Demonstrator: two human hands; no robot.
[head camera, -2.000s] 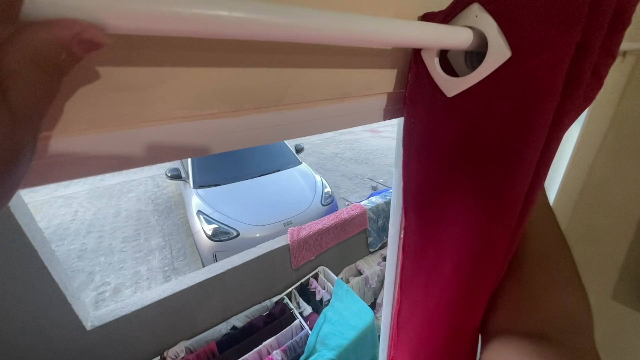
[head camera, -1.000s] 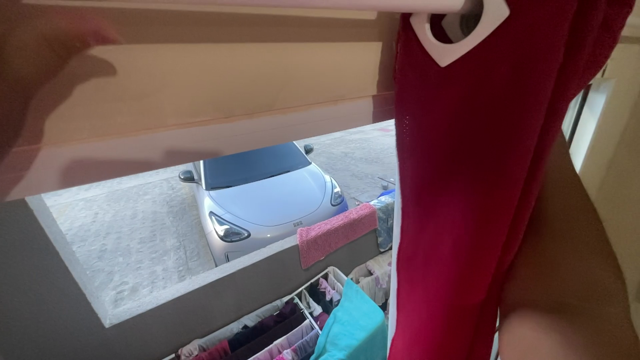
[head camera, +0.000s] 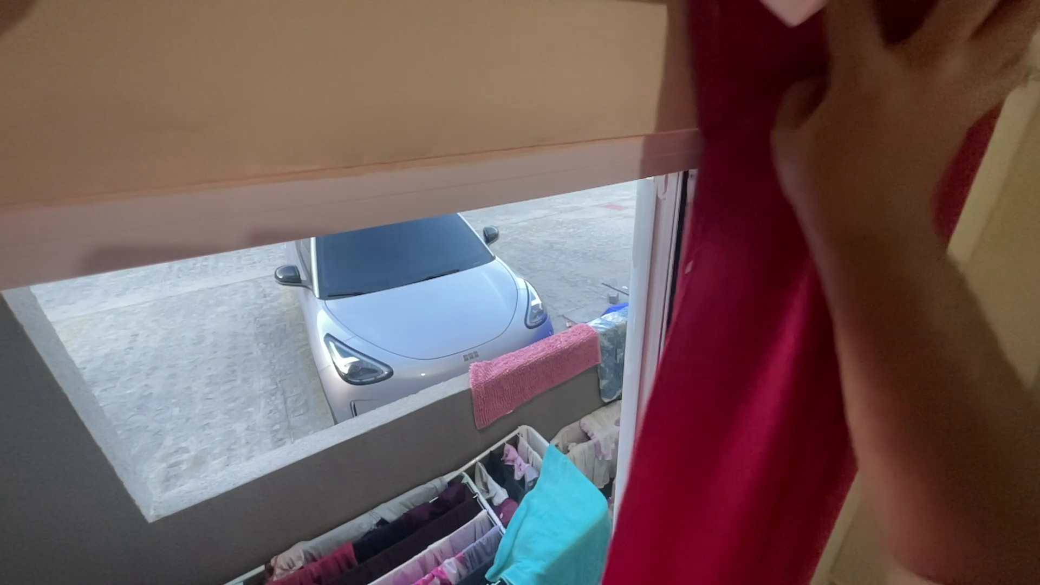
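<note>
My right hand (head camera: 886, 97) is raised at the upper right, its fingers over the top of a dark red curtain (head camera: 756, 341); they are blurred and cut by the frame edge, so I cannot tell how firmly they hold it. Just left of the fingers shows the lower tip of a pale curtain eyelet (head camera: 795, 8). The curtain hangs down in folds beside the white window frame (head camera: 642, 341). My left hand is out of view, apart from a dark blur at the top left corner that I cannot make out. The curtain rod is not visible.
A beige blind (head camera: 349, 89) covers the upper window. Outside, a pink mat (head camera: 536, 370) lies over a low wall (head camera: 325, 463), a drying rack (head camera: 487, 504) holds clothes and a turquoise cloth (head camera: 556, 520), and a pale car (head camera: 422, 317) stands beyond on paving.
My right hand has come into view at the curtain top. The white rod and most of the eyelet, seen earlier, have left the view, as has the hand at the left. The view has tilted down.
</note>
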